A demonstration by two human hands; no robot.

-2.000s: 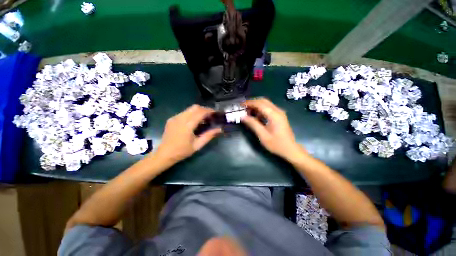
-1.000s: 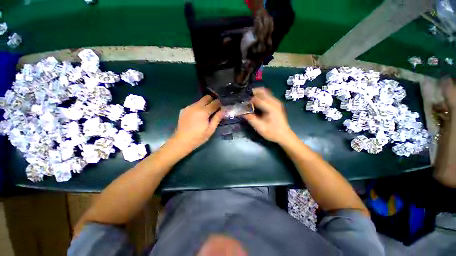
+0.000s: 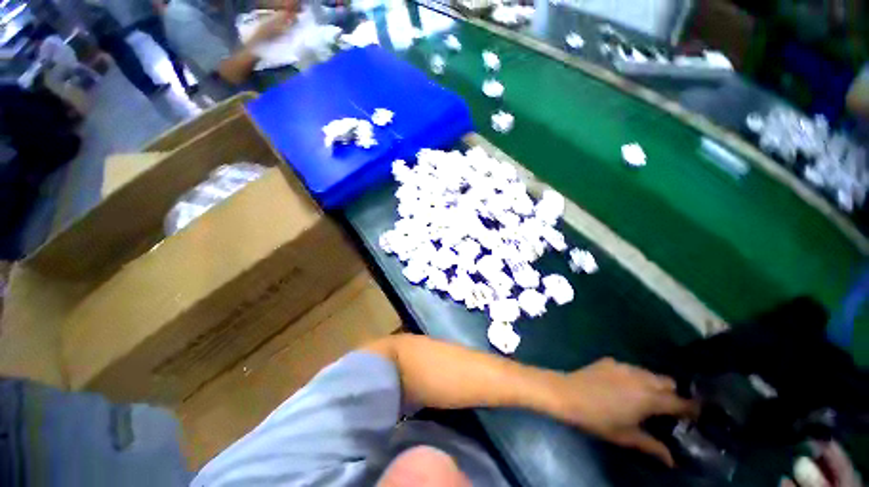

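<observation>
The black hand press [image 3: 762,371] stands at the lower right, dark and blurred. My left hand [image 3: 624,404] reaches to its foot with fingers apart, and I see nothing held in it. A shiny piece [image 3: 691,439] lies by the fingertips at the press foot; I cannot tell if it is a module or the fixture. My right hand [image 3: 831,468] shows only in part at the bottom right corner, blurred and cut off by the edge. The left pile of white plastic modules [image 3: 476,228] lies on the dark green bench top.
A blue bin [image 3: 357,114] with a few white parts stands beyond the pile. An open cardboard box [image 3: 210,295] with a clear bag inside is at left. The green conveyor belt [image 3: 591,114] carries scattered white parts. Other people and another white heap [image 3: 815,152] are farther off.
The view has swung to the left, bringing in the blue bin, cardboard box and other people. My left hand has opened off the small part at the press, and the right pile has left the picture.
</observation>
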